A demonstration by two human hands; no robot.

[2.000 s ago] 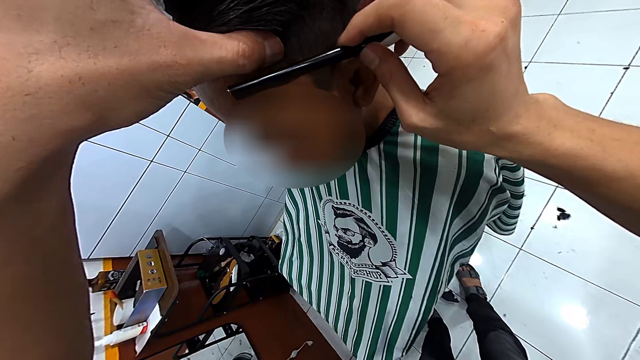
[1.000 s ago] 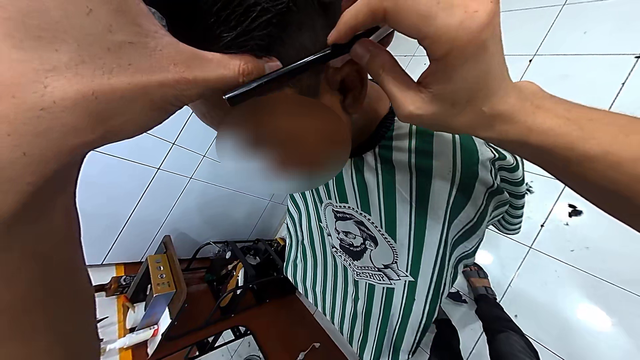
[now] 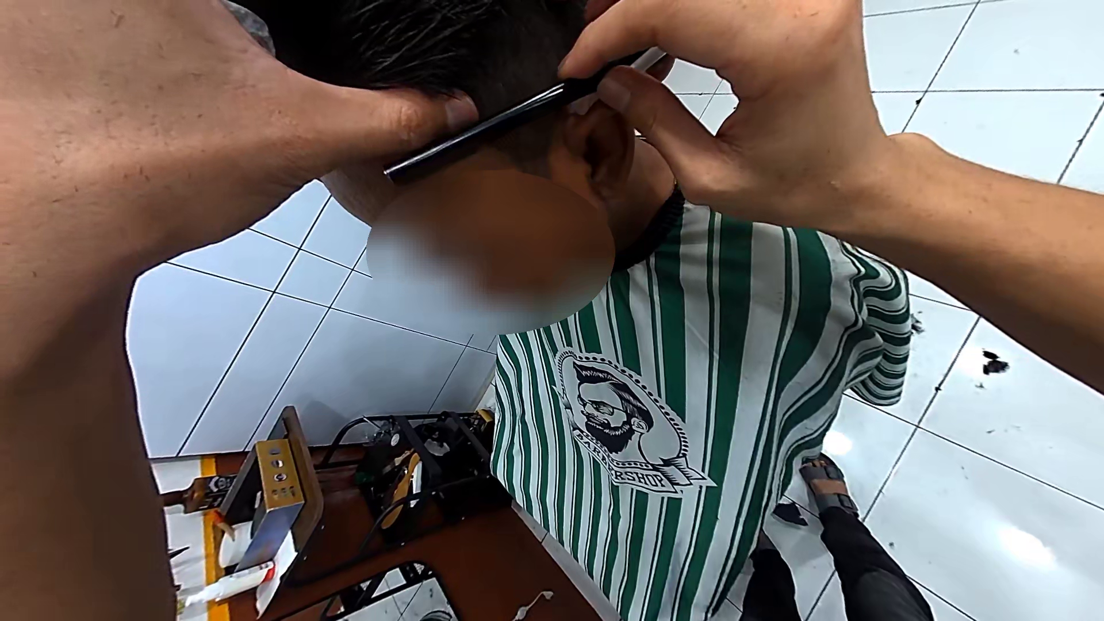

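My right hand [image 3: 759,103] pinches a black straight razor [image 3: 492,129] near its metal end between thumb and fingers. The razor lies slantwise along the hairline at the temple of a seated person, above the ear [image 3: 604,151]. My left hand [image 3: 285,129] rests on the head, its thumb tip pressed by the short dark hair [image 3: 414,39] just above the razor's far end. Its other fingers are hidden. A green and white striped barber cape [image 3: 733,328] with a printed bearded head covers the person's body, and a black band circles the neck.
A brown wooden counter [image 3: 466,561] stands at lower left, holding a black wire rack [image 3: 423,466] with tools, a gold-fronted metal box [image 3: 280,483], a white tube [image 3: 233,585] and a brown bottle [image 3: 207,492]. Hair clumps [image 3: 994,362] lie on the white tiled floor at right.
The razor stays pinched in my right hand along the temple, its position on the hairline shifting only slightly. My left thumb remains on the head.
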